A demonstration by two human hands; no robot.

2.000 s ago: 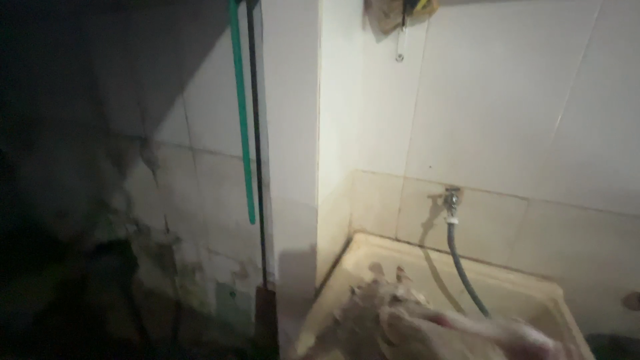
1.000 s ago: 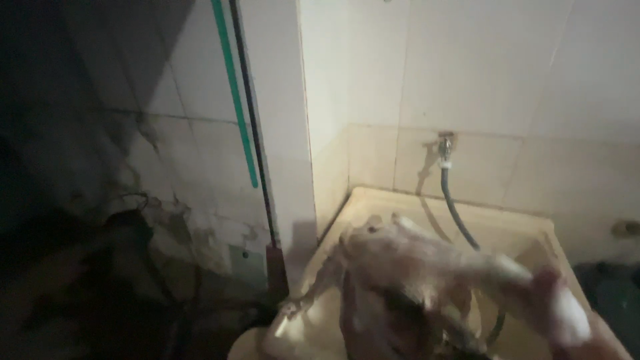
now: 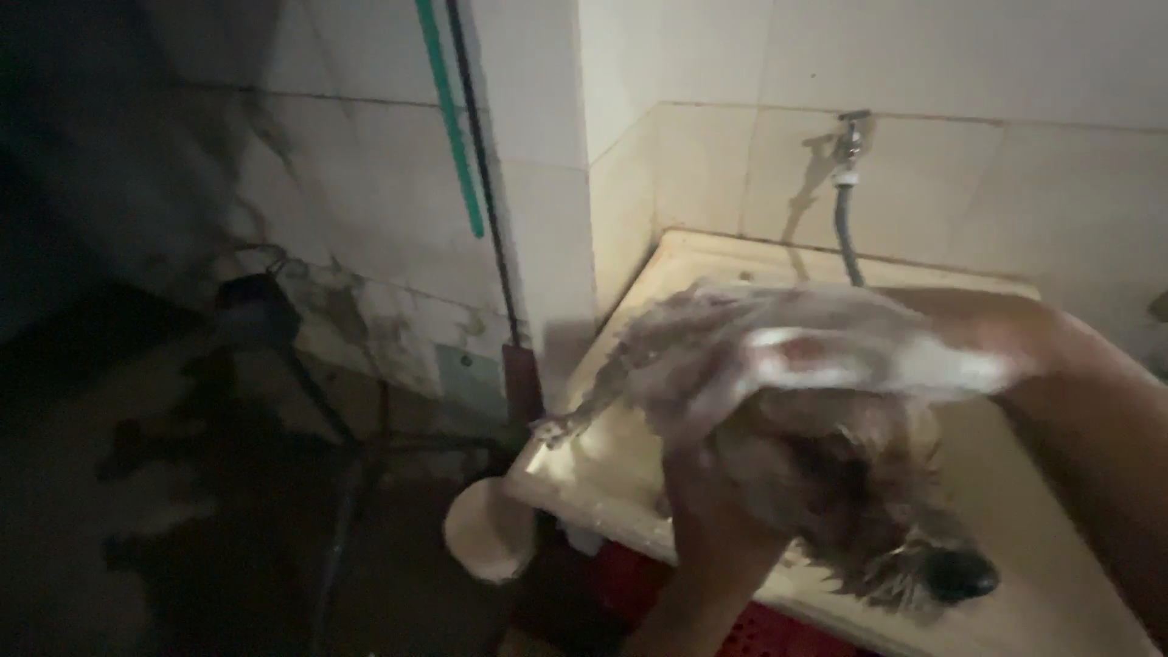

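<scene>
A wet, lathered small dog [image 3: 849, 456] is in the cream-coloured basin [image 3: 1031, 511], its dark nose toward the lower right and one forepaw or leg stretched to the basin's left corner. My left hand [image 3: 712, 484] grips the dog around its neck or chest from the near side, its fingers partly hidden in the fur. My right hand [image 3: 821, 356], covered in white foam, lies across the dog's back or neck; its fingers are blurred, and whether they close on the fur is unclear.
A metal tap [image 3: 851, 141] with a grey hose [image 3: 847, 233] is on the tiled wall behind the basin. A green hose or pole [image 3: 453, 128] hangs left of the wall's edge. A round pale container [image 3: 491, 529] is beside the basin, and something red and perforated [image 3: 776, 630] below it.
The view has shifted down, bringing more of the basin in. The dog's head, with its dark nose, now shows plainly at the lower right. My foamy right hand has moved left onto the dog.
</scene>
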